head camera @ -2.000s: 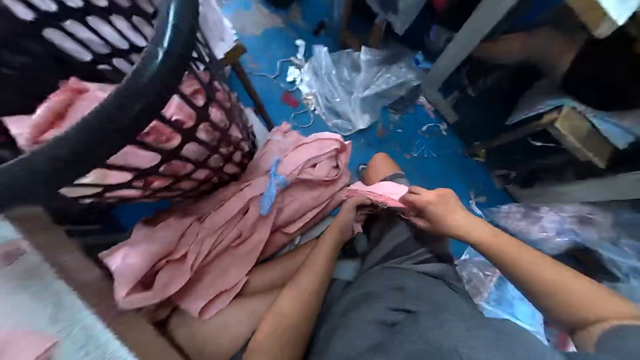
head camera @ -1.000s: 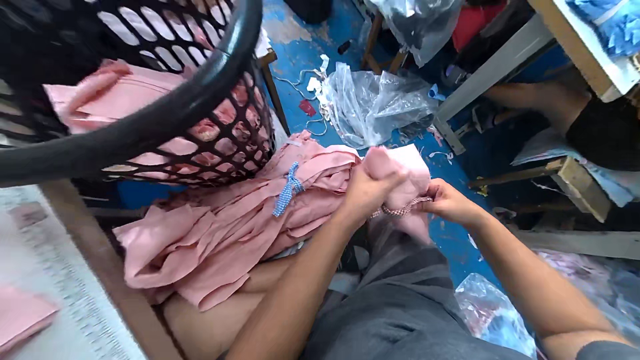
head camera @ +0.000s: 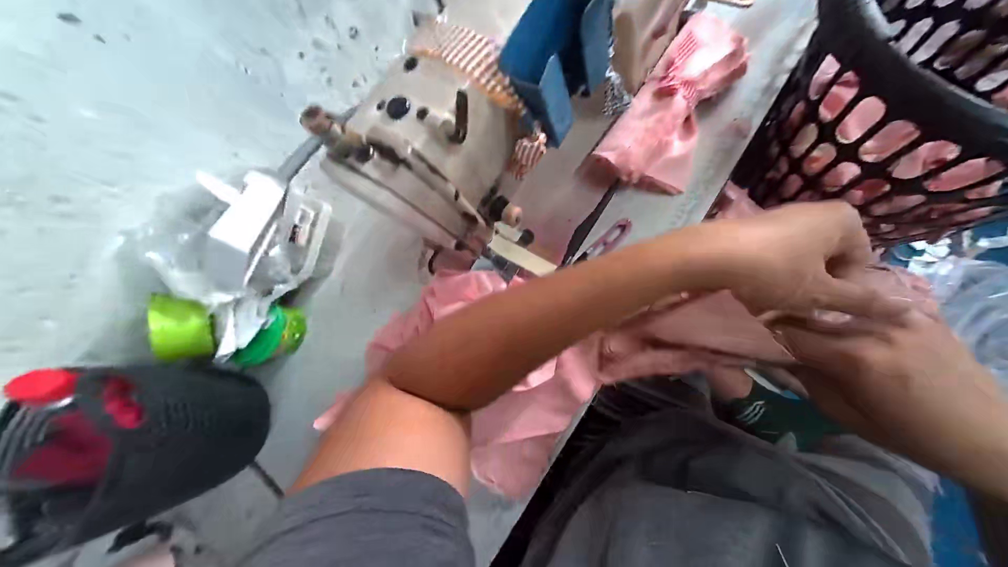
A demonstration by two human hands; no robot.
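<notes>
My left hand (head camera: 795, 260) reaches across from the left, its fingers bent against my right hand (head camera: 874, 362). Both are blurred by motion and sit over pink fabric (head camera: 701, 331), which runs from the table edge to beneath the hands. Which fingers pinch the cloth is hard to tell. More pink fabric (head camera: 528, 425) lies under my left forearm and hangs at the table edge. Beyond the forearm stands a sewing machine (head camera: 449, 126), with pink cloth by its needle area. A tied pink cloth bundle (head camera: 669, 110) rests on the table to its right.
A black plastic basket (head camera: 874, 47) holding pink cloth stands at the upper right. Small scissors (head camera: 606, 240) lie beside the machine. On the grey table (head camera: 94, 197) are a lime green thread spool or cup (head camera: 179, 327), a plastic bag (head camera: 173, 252) and a black-and-red shoe-like item (head camera: 181, 425).
The view has swung left to the sewing table. My hands, earlier apart on a small pink piece over my lap, are now close together over pink cloth near the table edge.
</notes>
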